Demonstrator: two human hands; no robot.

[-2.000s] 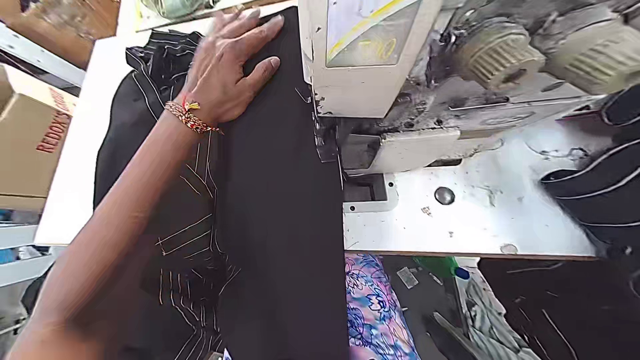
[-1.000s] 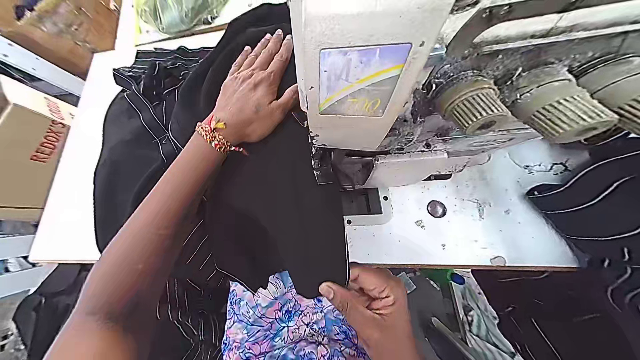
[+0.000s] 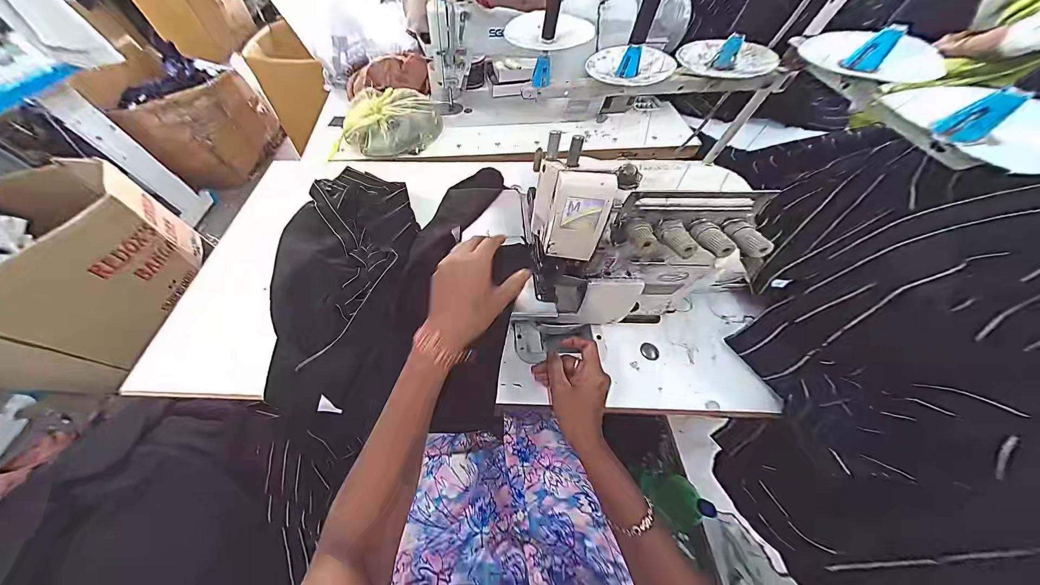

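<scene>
Black fabric (image 3: 471, 390) lies on the white table left of an overlock sewing machine (image 3: 577, 211). My left hand (image 3: 471, 292) rests on this fabric with fingers spread, its thumb and fingertips near the machine's needle area. Just below the machine's front, over the table's cutout, is my right hand (image 3: 578, 378), its fingers bent and close together; whether they hold anything small cannot be told. A bunched black piece with white thread lines (image 3: 349, 236) lies farther left on the table.
Black fabric with white threads (image 3: 910, 325) is heaped on the right. Cardboard boxes (image 3: 97, 276) stand at the left. Behind are another sewing machine (image 3: 447, 57), a yellow net bag (image 3: 392, 122) and thread stands. A person's hand shows at the upper right.
My right hand has left the fabric's near edge and moved up to the machine's front. My left hand stays on the fabric. The view has widened greatly.
</scene>
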